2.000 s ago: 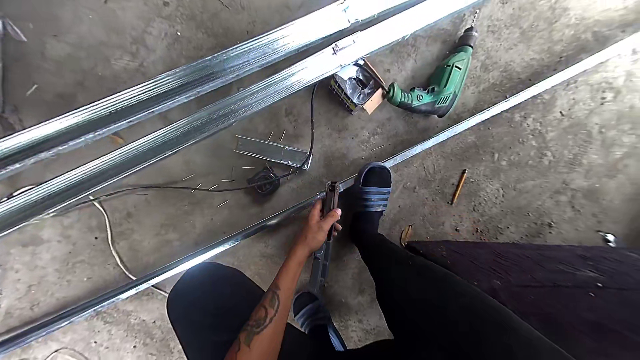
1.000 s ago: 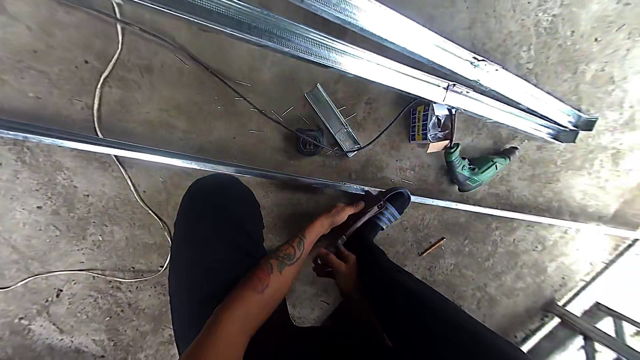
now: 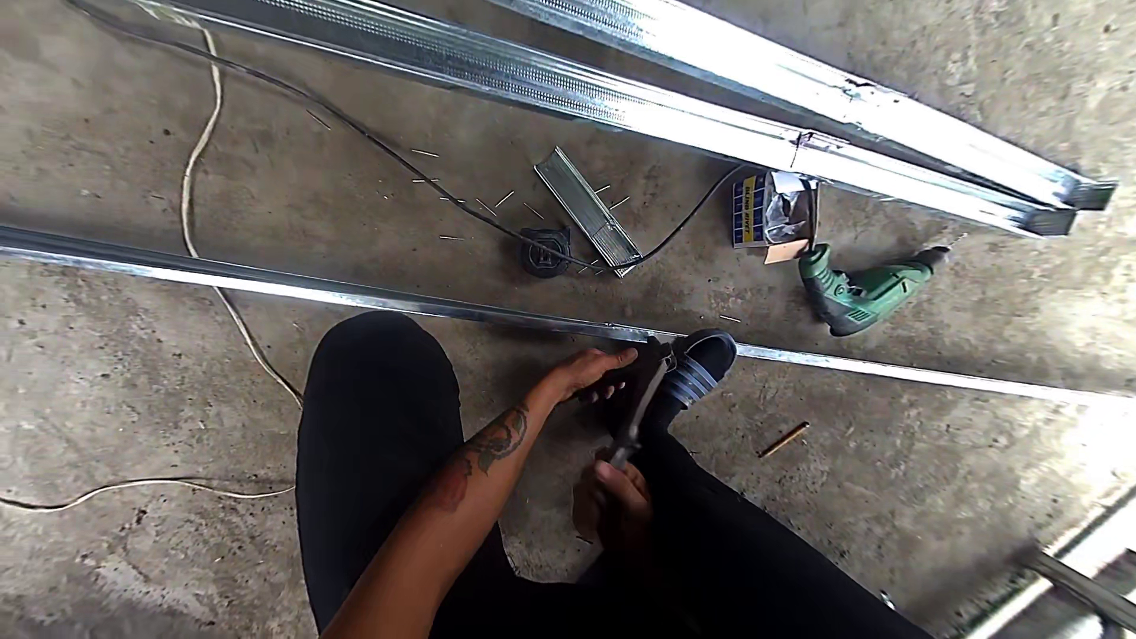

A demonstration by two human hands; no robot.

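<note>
My right hand is closed around the lower handle of what looks like a hand riveter, low between my legs. The tool slants up to its head at a thin metal channel lying across the floor. My left hand, on the tattooed arm, is curled round a dark part of the tool near its head, left of my foot; shadow hides much of this grip. My foot in a striped slide sandal rests on the channel just right of the tool head.
Beyond lie long metal channels, a short channel piece, a coiled-up black tape measure or similar round thing, an opened blind rivet box and a green drill. Scattered pins, a pencil-like stick and cables lie about.
My left hand held the tool alone at first; my right hand then came in and is now on its handle. The tool has gone from nearly upright in view to slanting. The view has turned.
</note>
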